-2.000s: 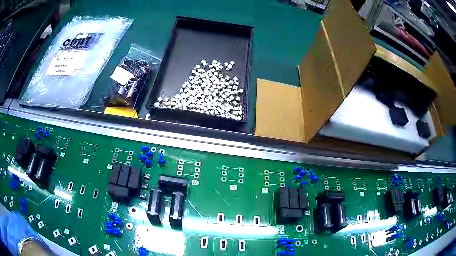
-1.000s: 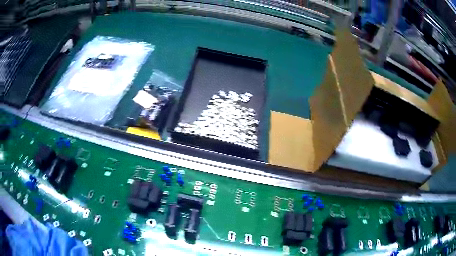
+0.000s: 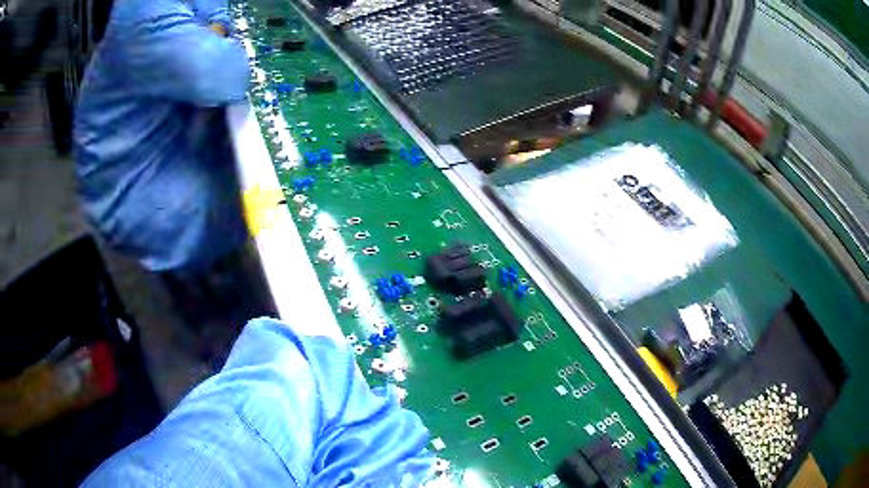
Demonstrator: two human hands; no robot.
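Observation:
A long green circuit board [image 3: 419,210] runs from the top left to the bottom right. It bears black blocks [image 3: 457,269], a larger black part [image 3: 479,326] beside them, and clusters of blue parts [image 3: 393,287]. A blue sleeve, seemingly on my left arm, reaches over the board's near edge from the bottom. No hand shows beyond the sleeve. My right hand is out of the picture. The black tray [image 3: 818,355] with a pile of small white pieces [image 3: 762,424] lies at the bottom right.
A person in a blue smock [image 3: 157,143] is at the board's left side, up the line. A pale rail [image 3: 300,295] with a yellow mark [image 3: 264,210] edges the board. A large plastic bag [image 3: 619,224], small bag [image 3: 710,329] and dark rack [image 3: 457,67] lie right of the line.
The view has swung left along the line, bringing the other person and dark rack in. The carton has almost left the picture. The blue sleeve now covers more of the bottom.

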